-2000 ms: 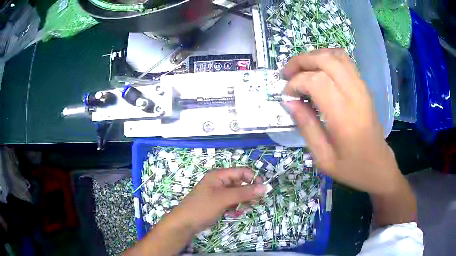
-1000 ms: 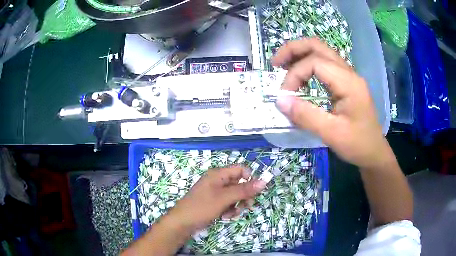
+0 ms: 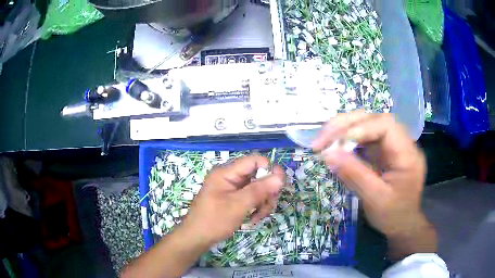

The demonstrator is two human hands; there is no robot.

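Observation:
My left hand (image 3: 236, 198) is over the blue bin (image 3: 144, 187) and pinches a wired connector (image 3: 262, 172) with a white block and a thin green lead. My right hand (image 3: 380, 174) is over the right end of the bin, below the press fixture (image 3: 296, 98), with a white connector (image 3: 347, 145) between thumb and fingers; it is blurred. The bin is full of white connectors with green leads. No hand touches the fixture. The pneumatic cylinder (image 3: 81, 110) lies at the machine's left end.
A clear tub (image 3: 404, 81) full of connectors stands right of and behind the machine. The bowl feeder (image 3: 190, 16) and control box (image 3: 233, 57) are behind it. Green bags (image 3: 73, 16) lie back left, a blue bag (image 3: 467, 81) right. A dark container of small pieces (image 3: 122, 228) is lower left.
My right hand has moved from the fixture down toward the bin, holding a connector. My left hand has shifted slightly up, and its connector has turned. The machine appears slightly higher in view.

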